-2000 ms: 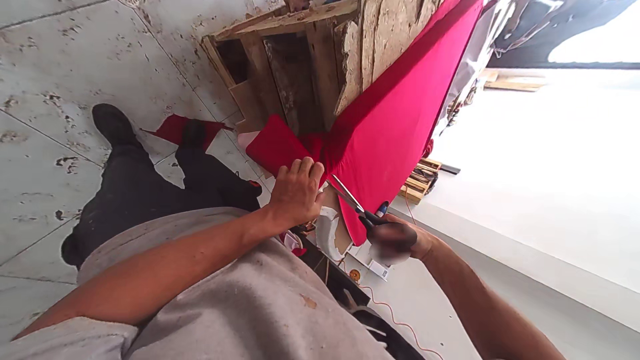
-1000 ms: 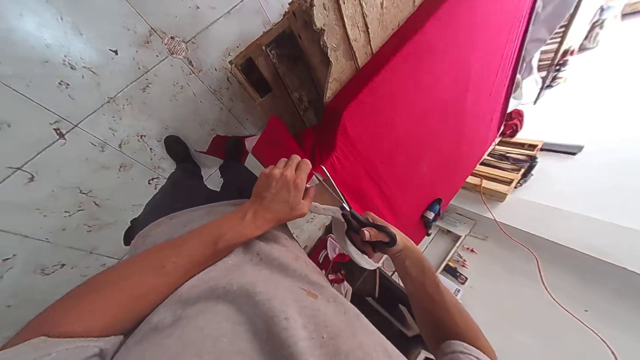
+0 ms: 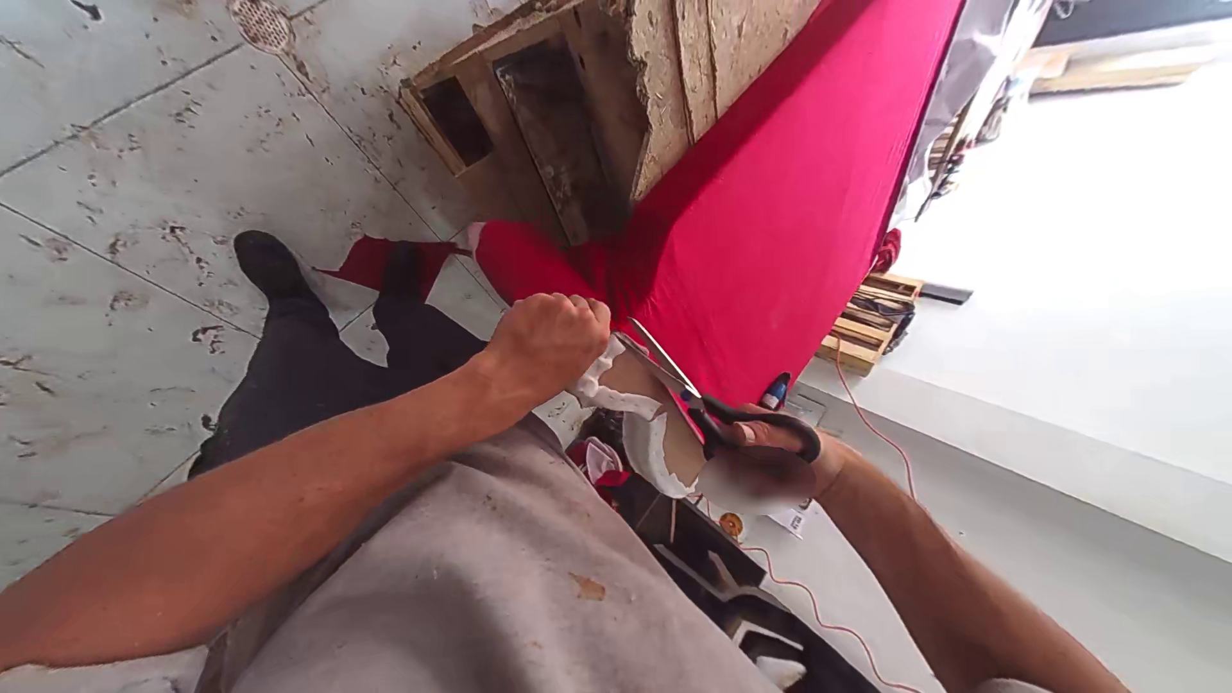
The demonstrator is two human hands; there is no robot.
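A large red fabric [image 3: 770, 212] lies over the work surface, with its gathered edge near my left hand [image 3: 553, 337]. That hand is closed in a fist on the edge of the material; white ragged material [image 3: 659, 452] hangs just beside it. In my right hand [image 3: 770, 457] are black-handled scissors [image 3: 707, 399], their blades parted and pointing toward my left fist. Part of the right hand is blurred. The exact hold of the left fingers is hidden by the back of the hand.
A rough wooden frame [image 3: 520, 125] stands beside the red fabric. A wooden crate [image 3: 866, 322] and a thin reddish cord [image 3: 881, 433] are on the right. Below lies a red scrap [image 3: 371, 265] on the tiled floor [image 3: 144, 318], near my shoes. A floor drain [image 3: 260, 24] shows at upper left.
The left hand has closed into a fist, and more white ragged material now shows between the hands. The scissors remain in my right hand. The view has shifted.
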